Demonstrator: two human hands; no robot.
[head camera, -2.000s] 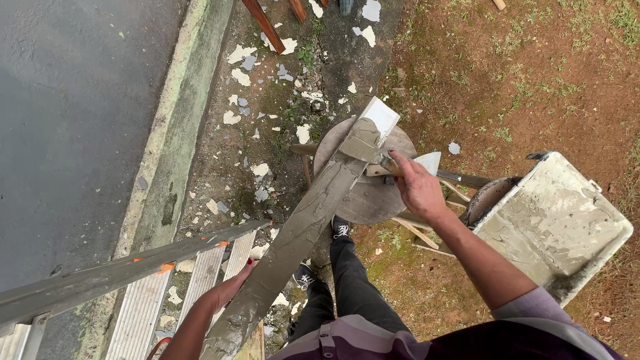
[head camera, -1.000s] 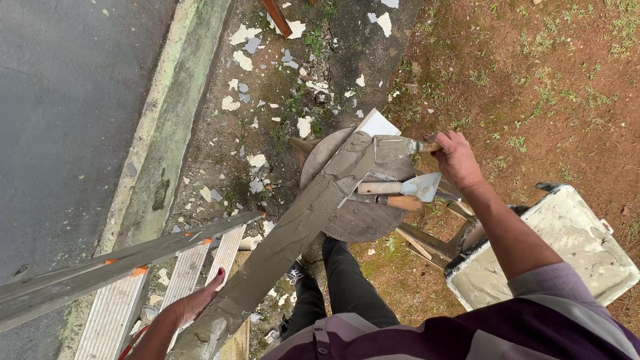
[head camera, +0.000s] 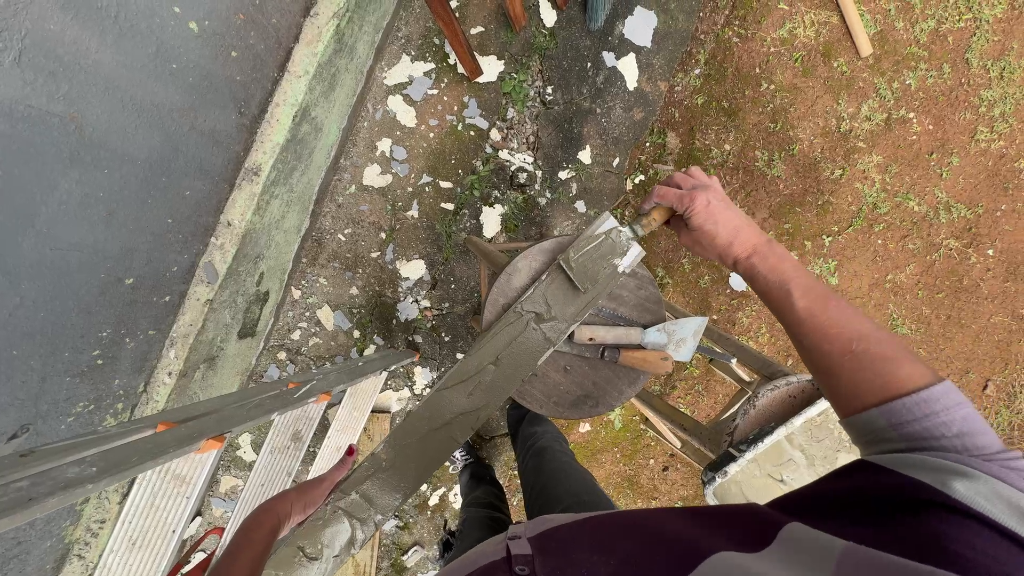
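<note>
My right hand (head camera: 704, 212) grips the wooden handle of a flat trowel (head camera: 596, 260), whose blade lies on wet grey mortar near the far end of a long board (head camera: 464, 400). My left hand (head camera: 312, 492) is at the near left edge of the board, with the thumb in view and the fingers hidden beneath it. Under the board's far part stands a round wooden stool (head camera: 592, 384). On its seat lie a scraper with a wide blade (head camera: 676, 338) and a tool with a wooden handle (head camera: 646, 361).
A ladder (head camera: 280, 448) with light ribbed steps stands at the left, by a low concrete ledge (head camera: 264, 200). A mortar tub (head camera: 788, 456) is at the lower right near my sleeve. Paint flakes (head camera: 402, 110) litter the ground; reddish wooden legs (head camera: 454, 36) show at the top.
The flat trowel has moved to the far end of the board in my right hand. Two seconds ago the scraper was near that hand; its whole shape now shows on the stool.
</note>
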